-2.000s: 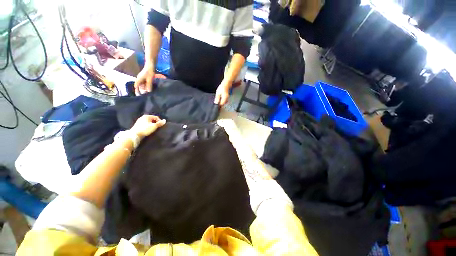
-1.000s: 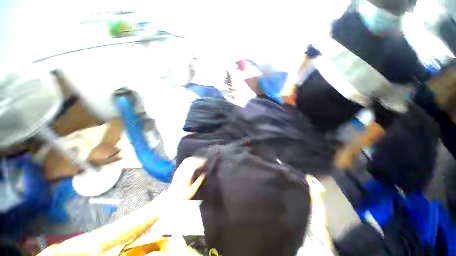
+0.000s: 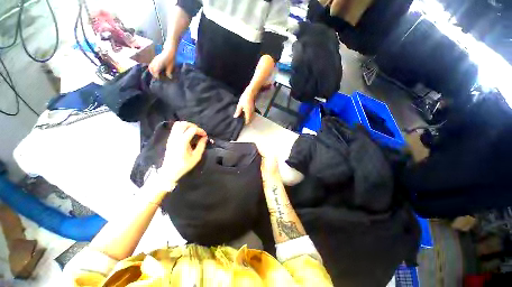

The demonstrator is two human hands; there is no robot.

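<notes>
A black garment (image 3: 219, 193) hangs between my two hands over the near edge of the pale padded table (image 3: 84, 157). My left hand (image 3: 187, 147) grips its upper left edge, thumb and fingers pinched together. My right hand (image 3: 268, 162) is at its upper right edge; its fingers are partly hidden, but the cloth is held taut there. A small pale dot shows on the cloth by my left fingers. Another dark garment (image 3: 191, 95) lies just beyond, with another person's hands on it.
A person (image 3: 230, 45) stands across the table. A black garment pile (image 3: 348, 185) is at my right, with blue crates (image 3: 377, 120) behind it. A thick blue hose (image 3: 50, 216) runs at lower left. Dark garments (image 3: 466, 162) fill the far right.
The view has swung back from the left. The black garment is gathered higher and shows less length than two seconds ago. The other person's garment has shifted and bunched up.
</notes>
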